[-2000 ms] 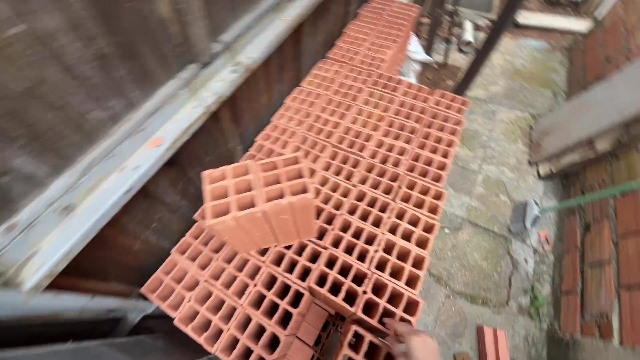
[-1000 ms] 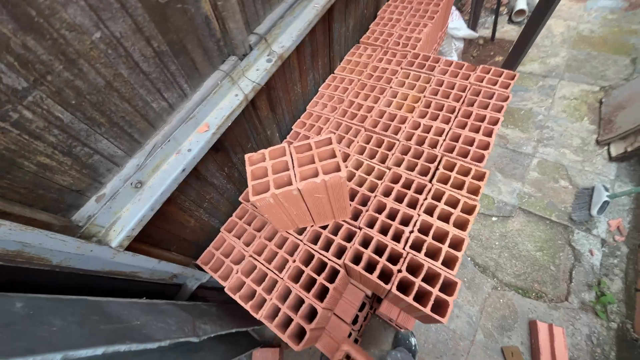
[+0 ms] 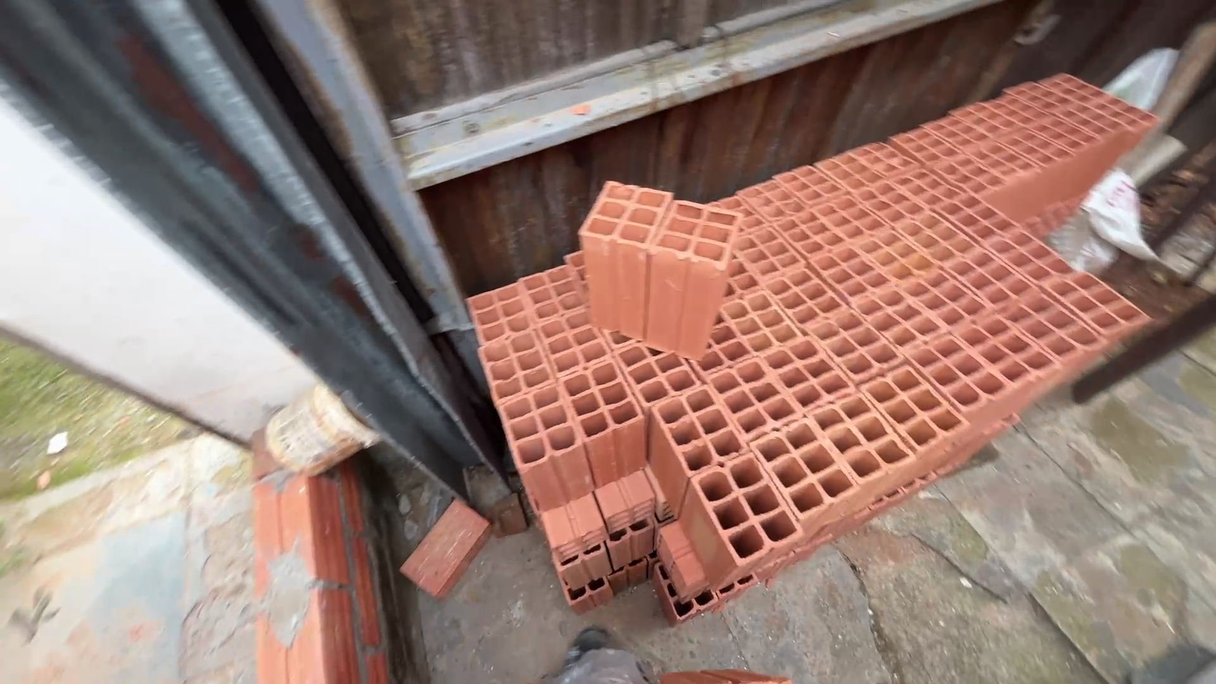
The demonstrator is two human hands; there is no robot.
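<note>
Neither my left hand nor my right hand shows in the head view. A large stack of hollow clay bricks (image 3: 855, 323) fills the middle and right, most standing on end with their cells facing up. Two hollow clay bricks (image 3: 655, 271) stand upright side by side on top of it. The near end of the stack is stepped, with lower bricks (image 3: 598, 513) lying on their sides. Part of another red brick (image 3: 727, 676) shows at the bottom edge; whether a hand holds it cannot be seen.
A loose brick (image 3: 446, 548) lies on the ground beside a low brick wall (image 3: 309, 570) with a dirty bucket (image 3: 313, 432) on it. A metal post (image 3: 313, 218) and a wooden wall (image 3: 570, 223) border the stack. Stone paving (image 3: 1073, 513) runs along the right. A shoe (image 3: 591, 641) shows below.
The hand seen at the stack's near end two seconds ago is out of view. A brick under that hand no longer stands at that corner. The view has swung left.
</note>
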